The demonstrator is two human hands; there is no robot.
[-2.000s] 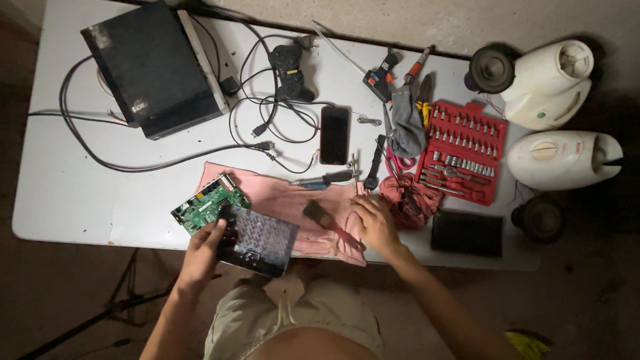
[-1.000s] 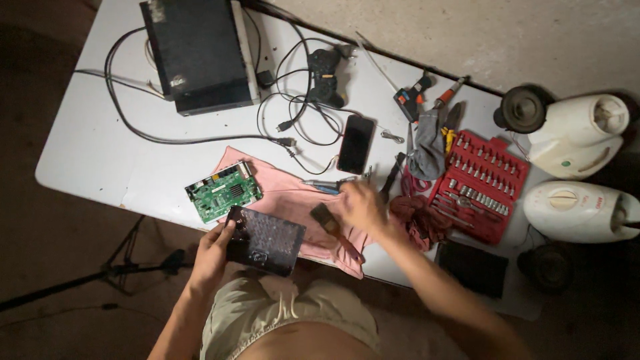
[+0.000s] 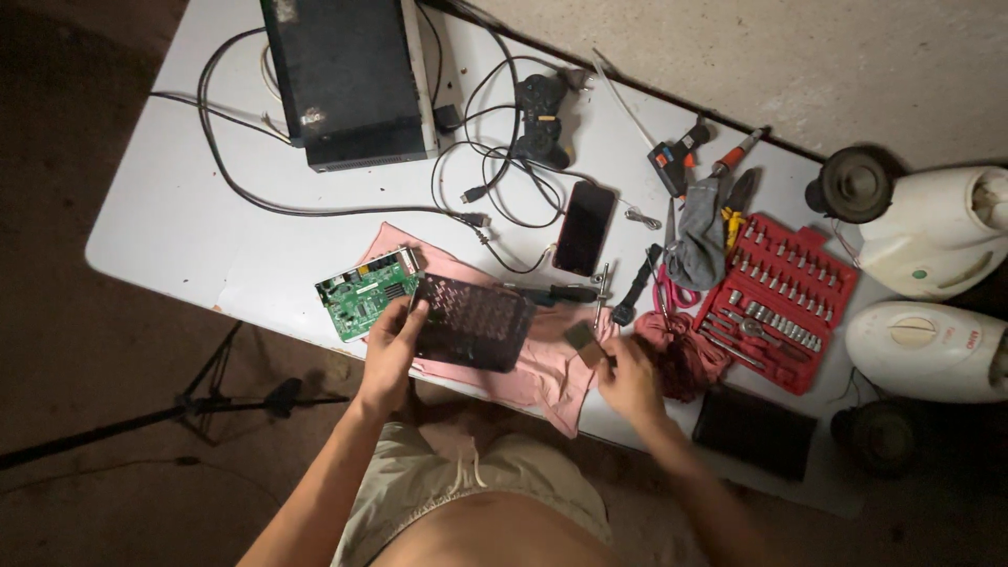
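My left hand [image 3: 394, 339] grips one end of a dark perforated plastic cover [image 3: 472, 323], tilted above the table's near edge. Just beyond that hand, a green circuit board [image 3: 366, 299] rests partly on a pink cloth [image 3: 551, 370]. My right hand [image 3: 628, 374] is closed on a flat paintbrush [image 3: 583, 342], its bristles pointing toward the cover, apart from it. Most of the brush handle is hidden by my fingers. A screwdriver [image 3: 573, 294] and a metal T-handle tool [image 3: 602, 291] lie on the table behind the brush.
Behind stand a black box-shaped device [image 3: 354, 79], cables, a game controller [image 3: 542, 118] and a smartphone [image 3: 584, 228]. Rightward are a wristwatch [image 3: 636, 291], pink scissors [image 3: 677, 293], a glue gun [image 3: 676, 161], a red socket set [image 3: 776, 303], a dark flat object [image 3: 756, 431] and white appliance housings [image 3: 921, 350].
My right hand has picked up the paintbrush, which lay on the pink cloth in the earlier frames. My left hand still holds the cover. The view has shifted and turned.
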